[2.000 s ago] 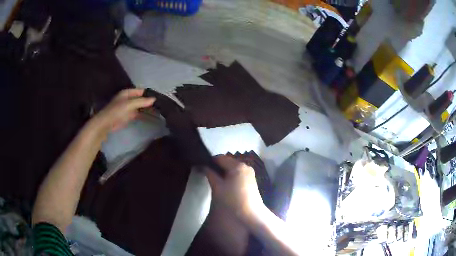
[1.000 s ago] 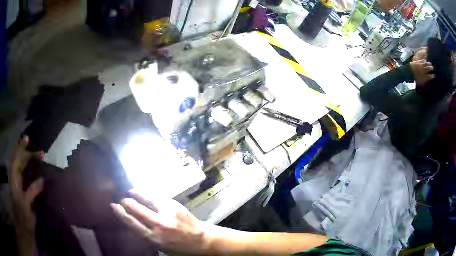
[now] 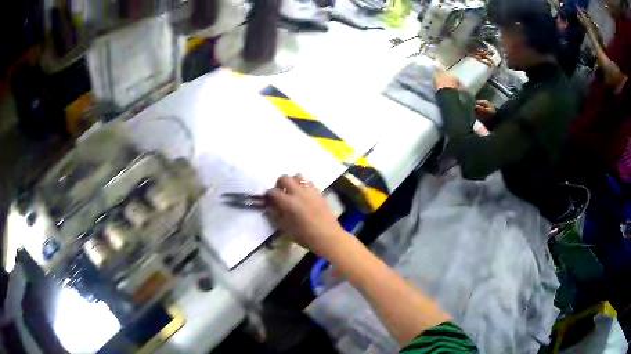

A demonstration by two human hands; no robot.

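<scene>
My right hand (image 3: 301,211) is over the white sheet (image 3: 239,231) right of the overlock machine. Its fingers are closed on the end of a small dark slim tool (image 3: 242,200), thread snips or tweezers, whose tips point left. The overlock machine (image 3: 117,221) is at the left, blurred, with a row of pale knobs on its front and bright glare below it. My left hand is not in view. No dark brown pieces can be made out.
Yellow-black hazard tape (image 3: 311,128) crosses the table beyond my hand. Light grey cut panels (image 3: 477,256) are piled at the right. Another person in a dark sleeve (image 3: 484,138) works on grey fabric (image 3: 415,86) at the back right. A dark thread cone (image 3: 261,34) stands behind.
The view has swung right, away from the brown pieces. My right hand has moved from beside the brown fabric to the dark tool and taken hold of it. My left hand has left the view.
</scene>
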